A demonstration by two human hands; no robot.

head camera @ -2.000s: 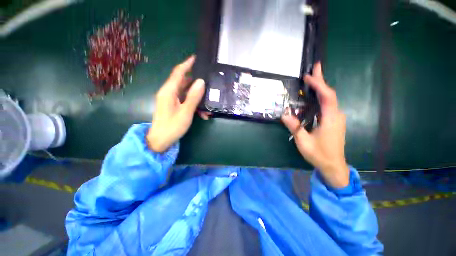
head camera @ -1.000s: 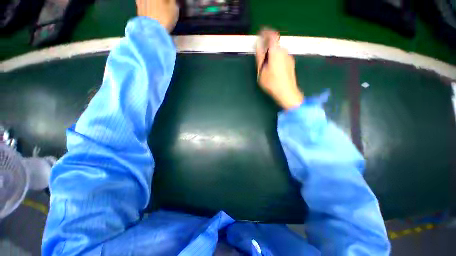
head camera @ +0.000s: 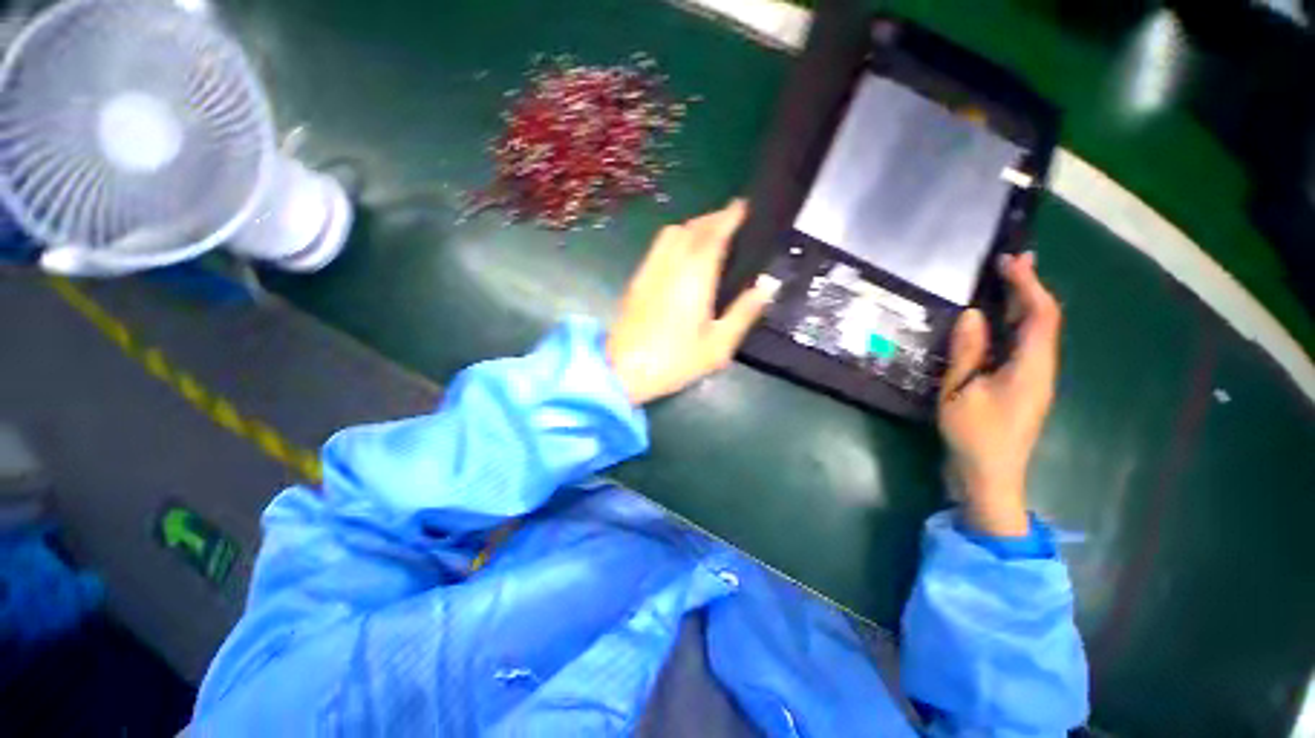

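An opened tablet housing lies tilted on the dark green bench, its back open. A large silvery-white panel fills its upper part, and a circuit board with a teal patch is at the end nearest me. My left hand grips the left edge, thumb by a small white square. My right hand grips the right edge near the lower corner. Tweezers cannot be made out in my right hand. A pile of red wired components lies left of the tablet.
A white desk fan stands at the upper left. A pale strip curves along the bench's far side, with a green surface beyond it. A tiny white scrap lies at the right. Yellow tape marks the grey floor.
My hands, empty-looking or blurred at the far strip one second ago, now hold a tablet on the near bench. The view has turned, and the pile shows again.
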